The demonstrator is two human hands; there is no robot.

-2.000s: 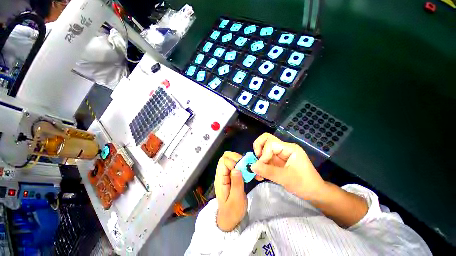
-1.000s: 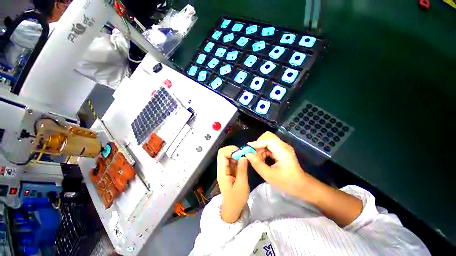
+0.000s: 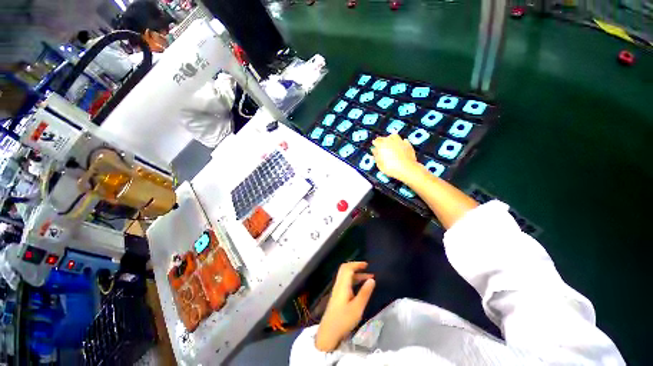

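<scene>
My right hand (image 3: 395, 157) reaches over the black tray (image 3: 469, 154), fingers bent down among its teal housings; whether it holds one is hidden. The tray has rows of teal square housings (image 3: 450, 149) with dark centres. My left hand (image 3: 347, 304) is above my lap at the lower middle, fingers apart and empty. A dotted sheet (image 3: 528, 226) on the green bench is mostly hidden by my right arm and sleeve.
The white machine table (image 3: 315, 261) at left holds orange fixtures (image 3: 218, 277), one with a teal housing, another dotted sheet (image 3: 263, 184) and a small orange jig (image 3: 257, 223). A brass cylinder (image 3: 147, 194) is beside the fixtures. Plastic bags and a person are behind.
My right hand has moved from my left hand up and forward to the tray. The teal housing has left my left hand, which has opened. A formerly bare tray pocket now shows a housing. The view has shifted.
</scene>
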